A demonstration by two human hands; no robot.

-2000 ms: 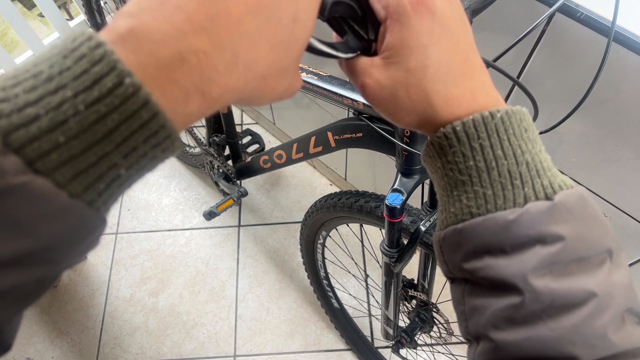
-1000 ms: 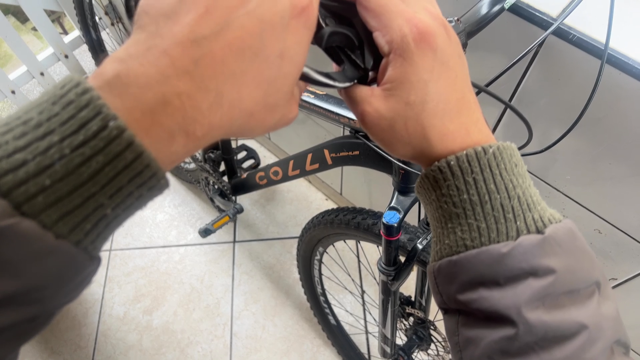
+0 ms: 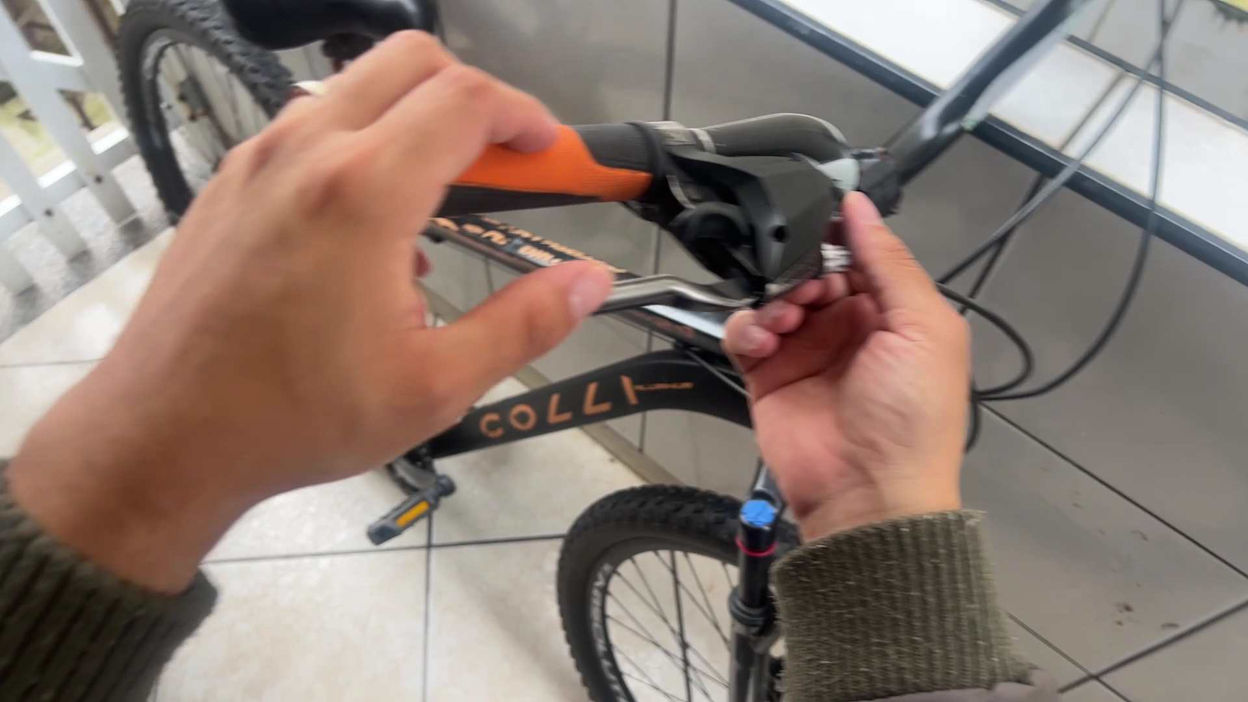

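The bicycle's handlebar grip, orange and black, reaches left from a black shifter housing. My left hand is around the grip's outer end, fingers over the top, its thumb touching a silver brake lever below. Against the right and lower side of the housing, my right hand pinches the part with its thumb and bent fingers. What exactly lies between those fingertips is hidden.
Beyond the hands are the black bicycle frame, front wheel, pedal, rear wheel and saddle. Loose cables loop at the right, before a grey tiled wall. A white railing stands at the left.
The hands were close together around the black part; now they are farther apart, my left thumb reaching down to the lever. The grip and housing have come into sight.
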